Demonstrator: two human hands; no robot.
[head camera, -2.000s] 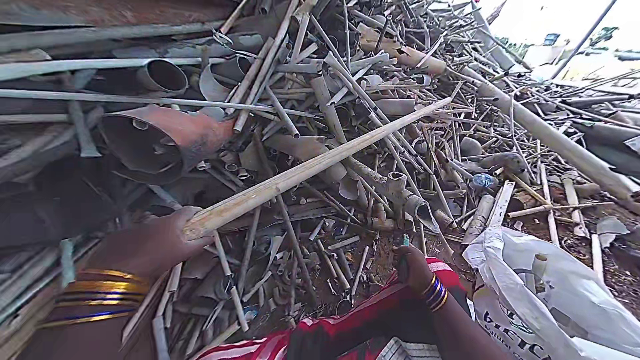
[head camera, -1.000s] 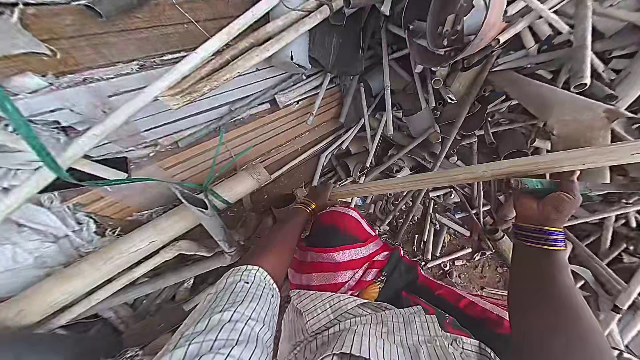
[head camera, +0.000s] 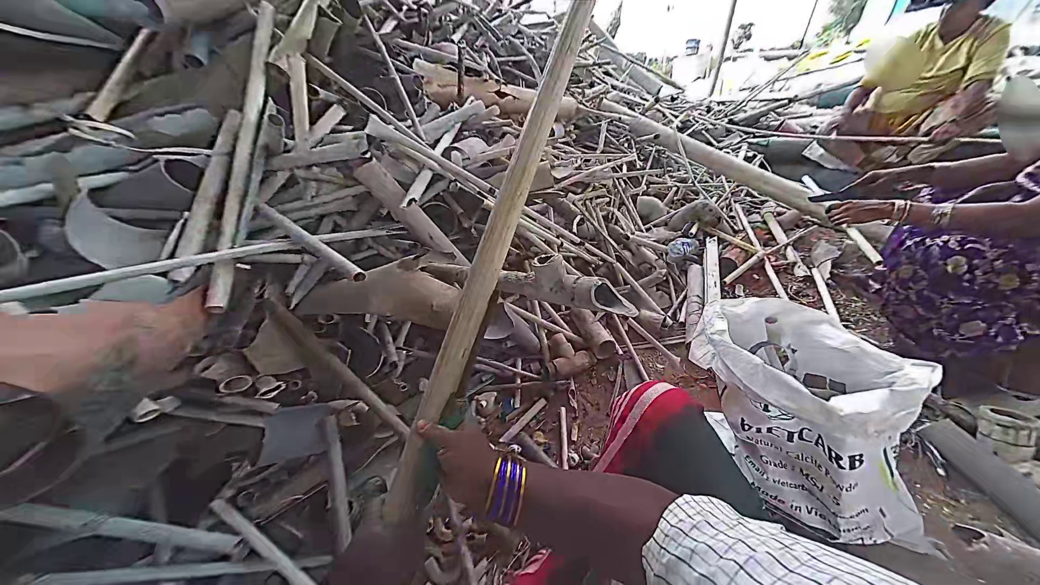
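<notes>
A long, pale, dirt-streaked pole (head camera: 504, 219), possibly a split pipe, slants from the bottom centre up to the top edge. My right hand (head camera: 465, 461), with blue and gold bangles at the wrist, is closed around its lower part. Something greenish shows by the fingers there; its kind is unclear. Dark and blurred, my left hand (head camera: 378, 551) is at the pole's lower end, its fingers mostly hidden. Behind the pole lies a large heap of scrap pipes (head camera: 406, 203), split pieces and thin rods.
A white printed woven sack (head camera: 812, 455) stands open-mouthed at right, beside my red-striped cloth. Beyond it, a co-worker's hands (head camera: 865, 203) are near a long pipe (head camera: 723, 166). Another person in yellow (head camera: 934, 73) sits farther back. Scrap pipes crowd the left side.
The pole has swung from lying across the view to a steep upward slant. My right hand remains at the pole. The view has turned back toward the heap and sack.
</notes>
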